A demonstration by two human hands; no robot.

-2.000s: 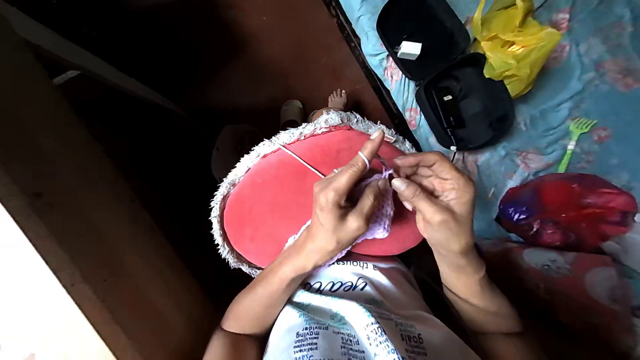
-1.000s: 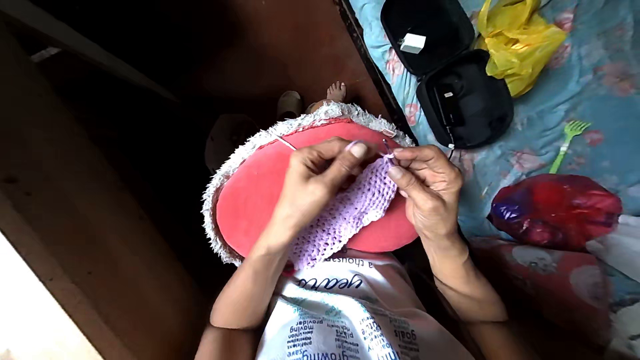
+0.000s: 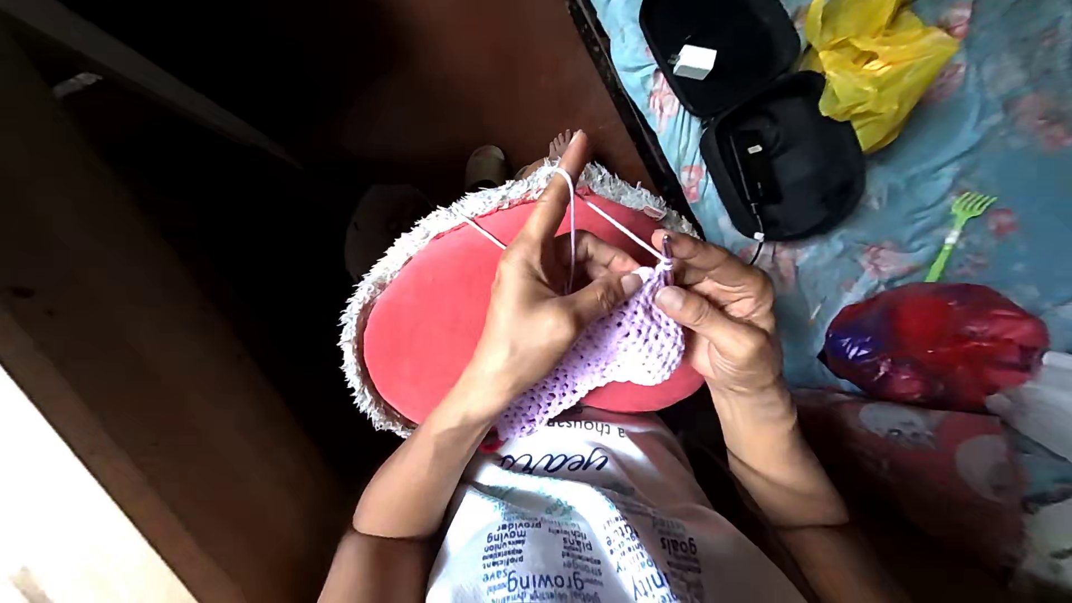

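Note:
My left hand [image 3: 544, 293] pinches the upper edge of a lilac crocheted piece [image 3: 599, 356] between thumb and fingers. Its index finger points up with a loop of pale yarn [image 3: 572, 209] around it. My right hand [image 3: 724, 310] grips a thin crochet hook [image 3: 667, 249], which stands at the top corner of the piece; most of the hook is hidden by the fingers. Yarn runs from the hook toward the left hand, and another strand crosses the cushion's upper left. Beneath both hands lies a red oval cushion [image 3: 427, 327] with a shaggy white rim.
To the right, a blue floral cloth bears an open black case [image 3: 783, 209], a white plug adapter [image 3: 695, 62], a yellow plastic bag [image 3: 875, 67], a green fork [image 3: 957, 230] and a red plastic bag [image 3: 934, 343]. A dark wooden edge [image 3: 151, 352] runs along the left.
My left index finger has risen with yarn looped over it, after being lowered one second ago. The crocheted piece now hangs folded closer to my right hand, where before it was stretched out more.

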